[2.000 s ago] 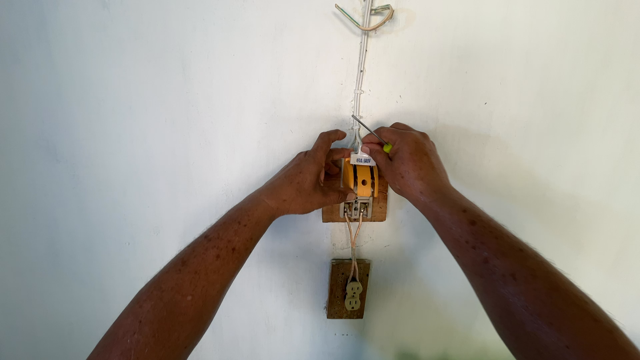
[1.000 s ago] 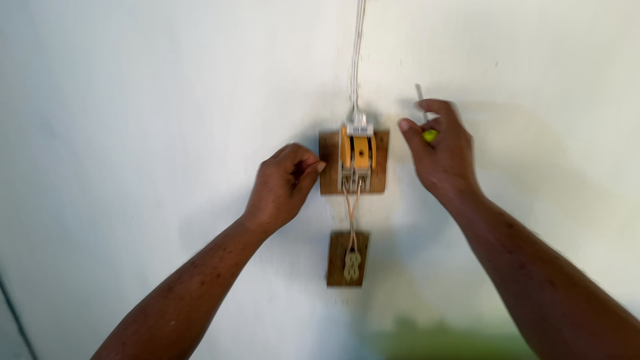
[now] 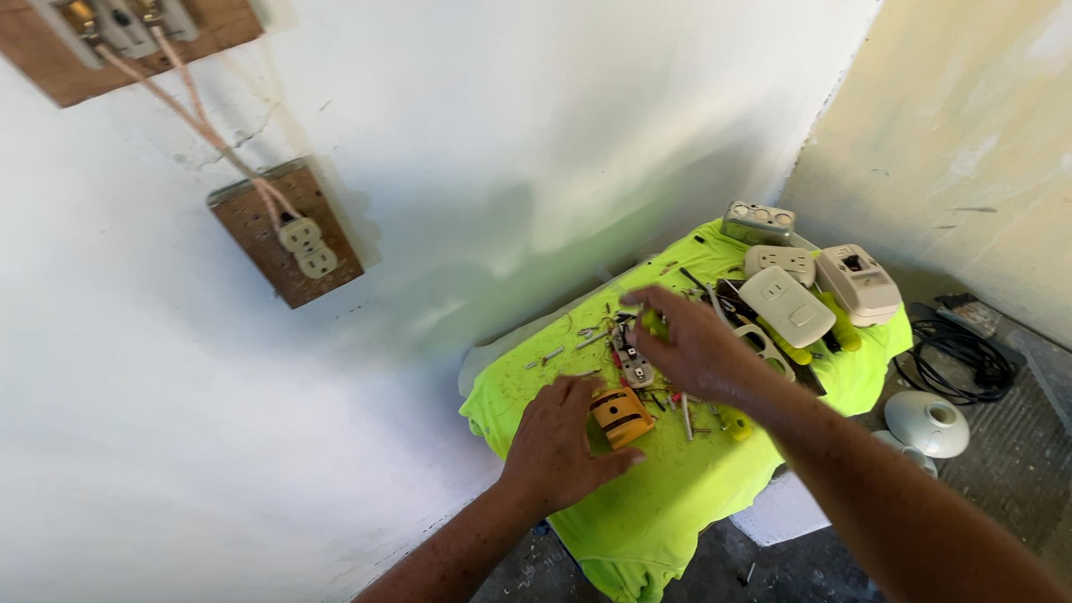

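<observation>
My left hand [image 3: 565, 440] is beside an orange slotted switch cover [image 3: 621, 417] on the bright yellow-green cloth, thumb and fingers apart around it; whether it grips the cover is unclear. My right hand [image 3: 691, 343], slightly blurred, hovers over a duplex receptacle [image 3: 632, 356] with a screwdriver [image 3: 651, 322] in its fingers, the yellow-green handle partly hidden. At upper left, the lower part of a switch [image 3: 126, 25] shows on a wooden board. Twisted wires [image 3: 197, 121] run from it to a wall outlet [image 3: 308, 248] on a smaller wooden board.
The cloth [image 3: 636, 511] covers a raised surface against the wall. On it lie wire scraps, hand tools, a beige outlet plate [image 3: 787, 306], a larger beige device [image 3: 858, 285] and a metal box [image 3: 758, 223]. Black cable [image 3: 955, 360] and a white lamp holder [image 3: 926, 425] are on the floor.
Both hands have moved from the wall-mounted switch down to the cloth-covered surface. The view has swung down and to the right.
</observation>
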